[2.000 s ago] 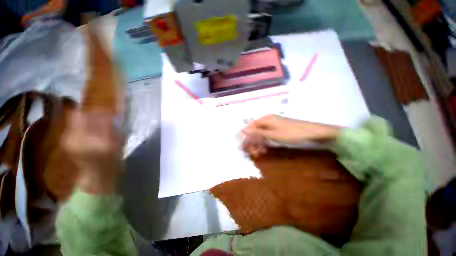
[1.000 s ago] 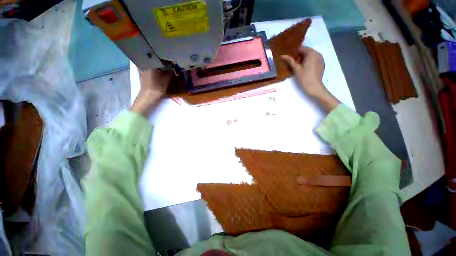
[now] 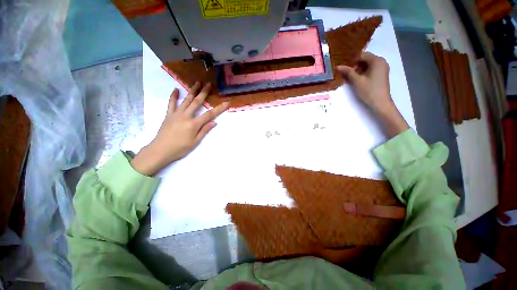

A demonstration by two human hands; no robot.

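Note:
A brown textured garment panel (image 3: 352,38) lies under the dark grey clamp frame (image 3: 278,85), which holds a pink slotted insert (image 3: 283,44). Brown shows through the slot. My left hand (image 3: 184,122) lies with fingers spread, fingertips on the panel's lower left edge by a pink guide strip (image 3: 283,103). My right hand (image 3: 369,82) pinches the panel's right edge beside the frame, thumb and fingers close together. The needle area is mostly hidden by the machine head.
The machine head (image 3: 227,28) overhangs the white sheet (image 3: 238,170). Overlapping brown finished panels (image 3: 340,209) lie nearest my body, one with a welt strip (image 3: 374,210). Loose welt strips (image 3: 458,85) lie at right. Clear plastic (image 3: 51,113) covers the left side.
The brown panel came from the left and went under the clamp frame. My left hand has since come out from beside the head and spread on the panel's lower left edge. My right hand stays at its right.

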